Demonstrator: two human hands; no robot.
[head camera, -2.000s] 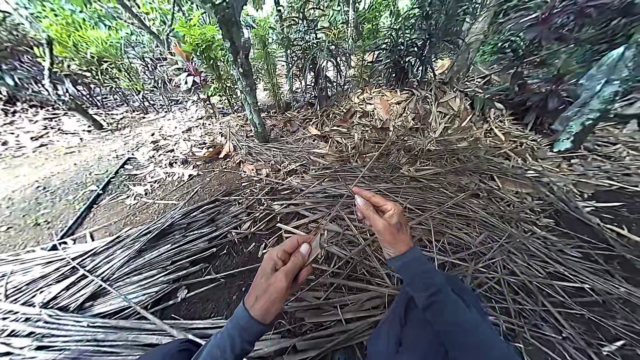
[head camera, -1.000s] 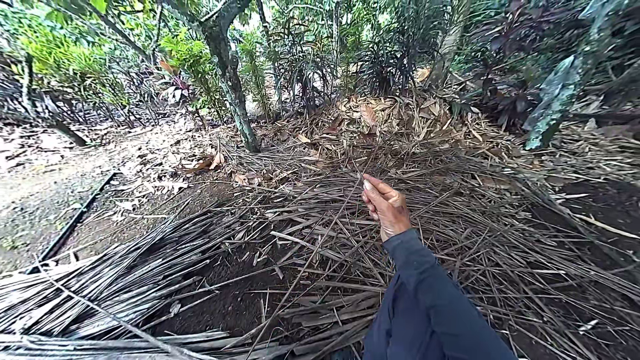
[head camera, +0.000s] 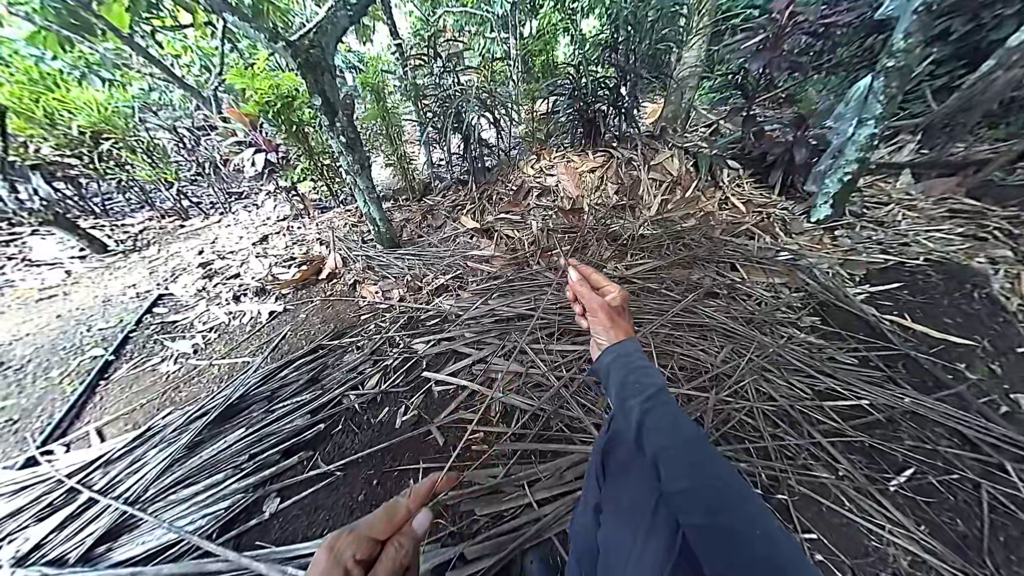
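Observation:
My right hand (head camera: 598, 306), in a dark blue sleeve, pinches a thin dry stalk (head camera: 490, 392) near its upper end, above the middle of the litter. Lower down, at the bottom edge of the view, is my left hand (head camera: 388, 530), with thumb and index finger close together at the stalk's lower part; whether they grip it I cannot tell. Beneath both hands lie many dry, narrow leaf strips and stalks (head camera: 512, 344), spread over dark soil.
A bundle of long dry stalks (head camera: 200, 448) lies at the lower left. Beyond it a black pipe or hose (head camera: 104, 368) runs along the ground. A thin tree trunk (head camera: 352, 152) stands behind the litter, and a lichen-covered trunk (head camera: 852, 152) at the right.
My left hand was beside the right one two seconds ago, was out of view one second ago, and is now back at the bottom edge. My right hand stays raised with its fingers pinched.

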